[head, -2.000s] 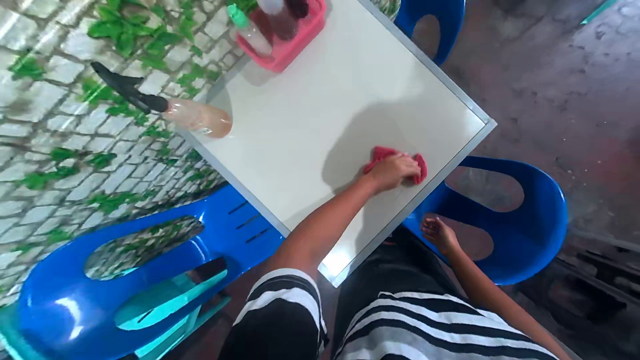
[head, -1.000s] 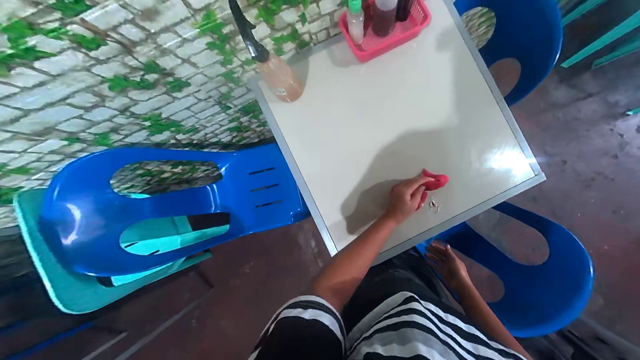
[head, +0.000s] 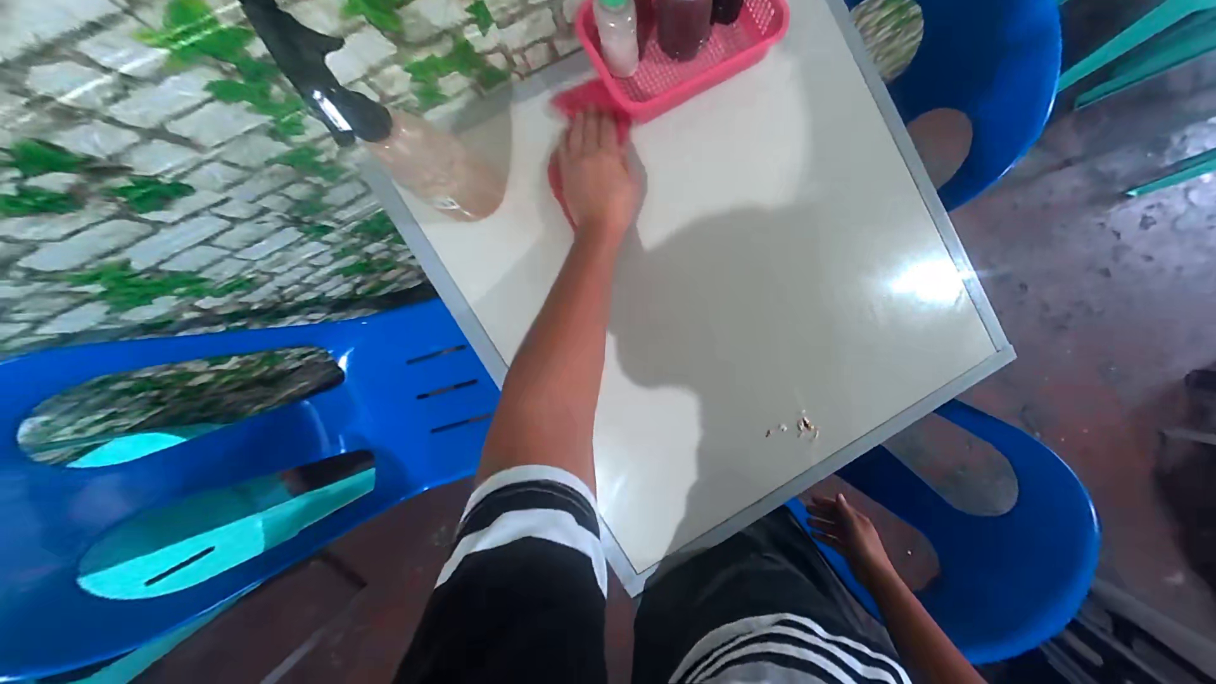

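Observation:
My left hand (head: 597, 176) lies over a red cloth (head: 594, 98) on the white tabletop (head: 779, 285), at the corner of a pink plastic basket (head: 708, 88). The cloth shows beyond my fingertips and along the side of my palm. Left of that hand stands a spray bottle (head: 446, 171) with a black trigger head and a pinkish-brown body. A small group of crumbs (head: 806, 425) sits near the table's lower right edge. Below that edge my right hand (head: 845, 532) hangs beside a blue plastic chair, fingers apart and holding nothing.
In the basket stand a green-capped bottle (head: 617, 38) and dark bottles (head: 682, 28). Blue plastic chairs stand at the left (head: 399, 380), lower right (head: 1064, 532) and upper right (head: 1016, 85). A wall with a stone-and-leaf pattern (head: 190, 218) runs along the upper left.
My left hand has moved with the red cloth from near the table's lower edge up to the basket. The crumbs, beside the cloth a second ago, now lie apart from it. My right hand stays below the table edge.

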